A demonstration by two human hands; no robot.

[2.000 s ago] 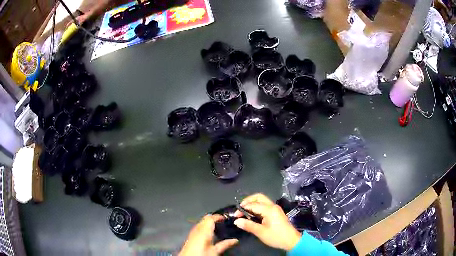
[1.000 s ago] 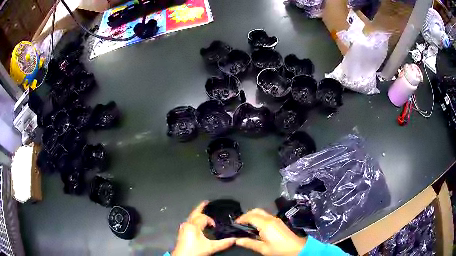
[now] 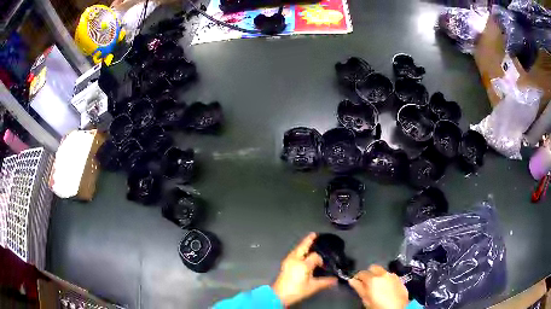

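Note:
A black cup-shaped housing (image 3: 329,252) is between my hands at the bottom centre. My left hand (image 3: 300,274) grips its left side with thumb and fingers. My right hand (image 3: 379,288) is at its lower right edge, fingers closed around something small and thin that glints; I cannot tell exactly what it is. The clear poly bag (image 3: 462,256) with dark contents lies just right of my right hand, small black parts at its open left side. The nearest loose housing (image 3: 344,202) stands above my hands.
A group of black housings (image 3: 341,149) stands at centre right. A loose pile of them (image 3: 145,139) lies at left, one (image 3: 198,250) nearest me. A pale block (image 3: 72,164), a yellow-blue fan (image 3: 99,30), a printed sheet (image 3: 314,18), a white bag (image 3: 510,121) and a pink bottle (image 3: 539,163) surround them.
The view has swung left, so the bench things sit further right in it. The held housing is now tilted, with my right hand at its lower right edge.

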